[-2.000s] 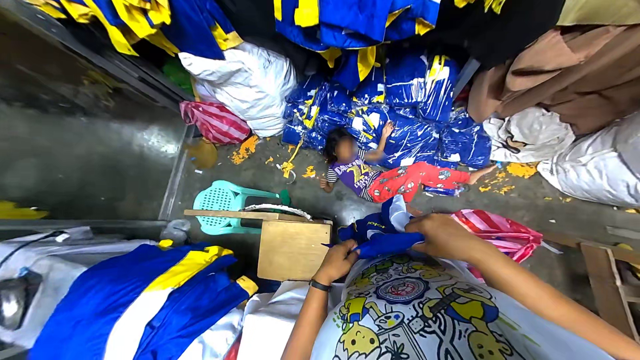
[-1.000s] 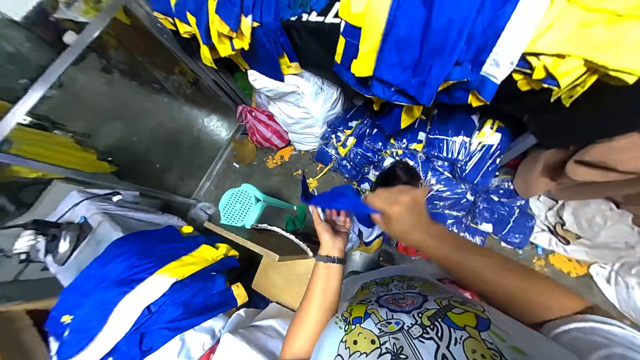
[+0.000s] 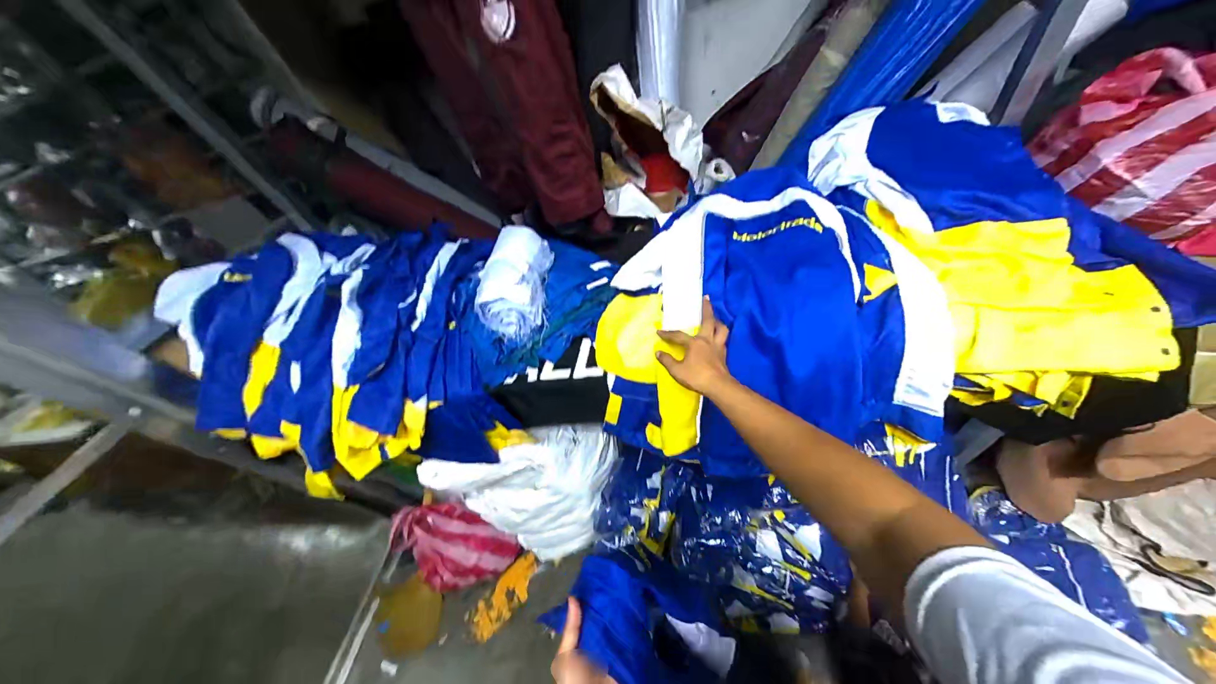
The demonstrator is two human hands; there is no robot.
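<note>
In the head view my right hand (image 3: 698,351) reaches up and rests, fingers spread, on a blue, white and yellow garment (image 3: 779,285) draped over a pile. Its fingertips touch the yellow and white strip; whether they pinch the fabric I cannot tell. Low in the view, my left hand (image 3: 577,651) grips a dark blue cloth piece with a white part (image 3: 632,613); much of that hand is cut off by the frame edge. Yellow and blue garments (image 3: 1054,294) lie right of the draped one, and a row of similar garments (image 3: 313,332) hangs at the left.
A white cloth roll (image 3: 514,285) lies between the piles. Below are a white sack (image 3: 541,484), a red-striped plastic bag (image 3: 456,541) and plastic-wrapped blue bundles (image 3: 760,551). Behind stands a blue wrapped roll (image 3: 874,66). Orange scraps (image 3: 503,594) lie on the floor. A metal frame (image 3: 57,370) runs along the left.
The view has swung up toward the garment piles. My right hand has left the blue cloth both hands held and reached forward onto a draped garment. My left hand still holds blue cloth.
</note>
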